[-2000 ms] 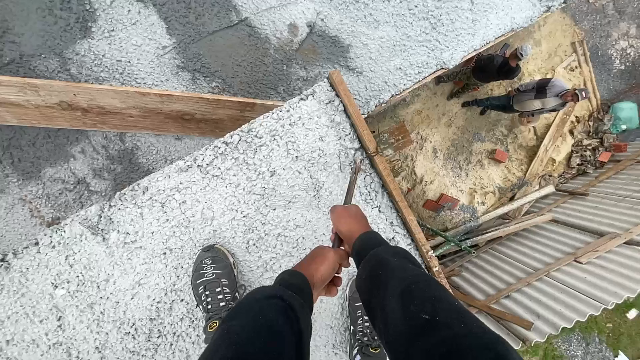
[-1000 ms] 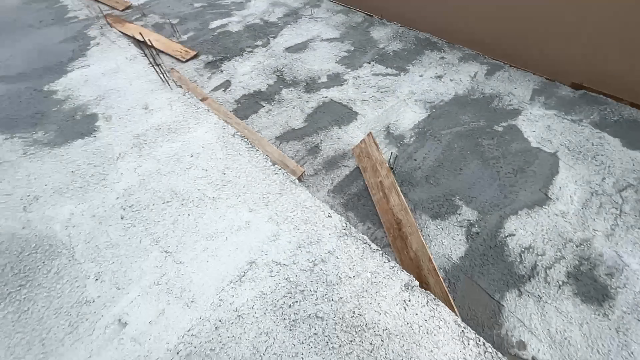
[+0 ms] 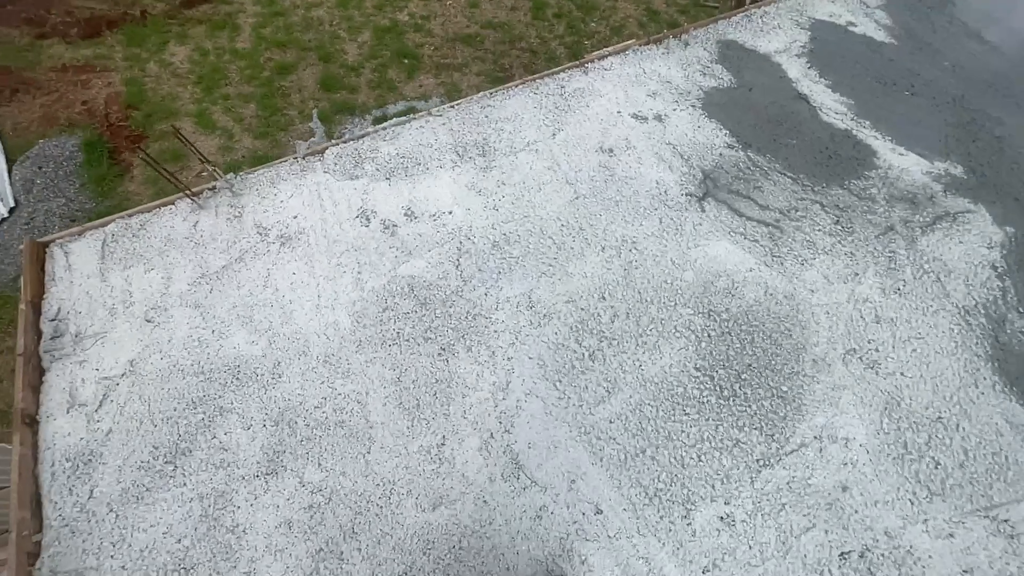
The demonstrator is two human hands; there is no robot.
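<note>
Neither my left hand nor my right hand is in view, so what they hold cannot be seen. A rough, pale concrete slab [image 3: 448, 344] fills most of the head view. Dark grey patches [image 3: 788, 120] mark its surface at the upper right. Wooden formwork boards edge it: a thick upright-edged board [image 3: 30, 384] runs down the left side, and a thin board [image 3: 512, 86] follows the far side. The two meet at a corner on the left.
Several steel rebar ends [image 3: 172, 172] stick up at the slab's far left edge. Beyond that edge lies grassy ground [image 3: 320, 48] with bare reddish soil [image 3: 60, 96]. A gravel pile [image 3: 50, 188] lies outside the left corner.
The view has swung widely across the slab. Two seconds ago both my hands gripped a metal bar tool at a board; hands and tool are out of sight now.
</note>
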